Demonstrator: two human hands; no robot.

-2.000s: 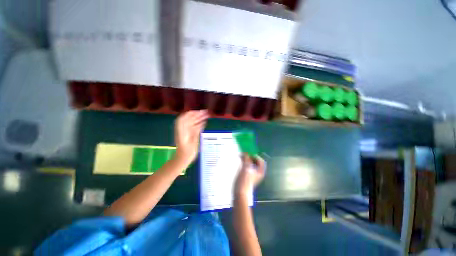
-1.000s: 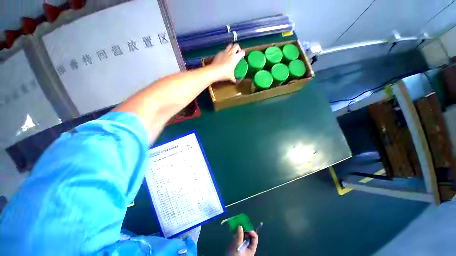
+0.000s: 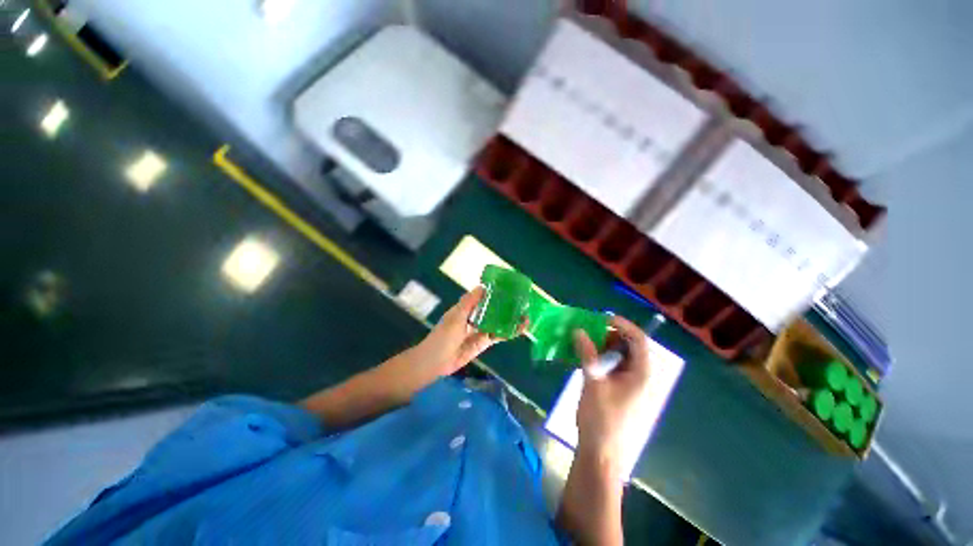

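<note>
My left hand [image 3: 457,339] holds a green solder paste jar [image 3: 505,303] in front of my body, above the bench edge. My right hand [image 3: 613,373] holds a green label [image 3: 563,331] between thumb and fingers, close beside the jar. A pen [image 3: 606,364] with a pale barrel is also in my right hand. Whether the label touches the jar cannot be told. The pale yellow backing strip [image 3: 465,262] lies behind the jar, mostly hidden. The clipboard with a record sheet [image 3: 648,402] lies partly under my right hand.
The dark red rack [image 3: 600,237] with white signs [image 3: 603,115] stands along the back. A white machine [image 3: 400,117] stands at the upper left. An open box [image 3: 802,402] of green-topped jars is at the right. A small notice [image 3: 417,299] is at the bench edge.
My left hand has left the box and now holds a jar in front of me. My right hand has brought the green label up beside it. The view has turned left.
</note>
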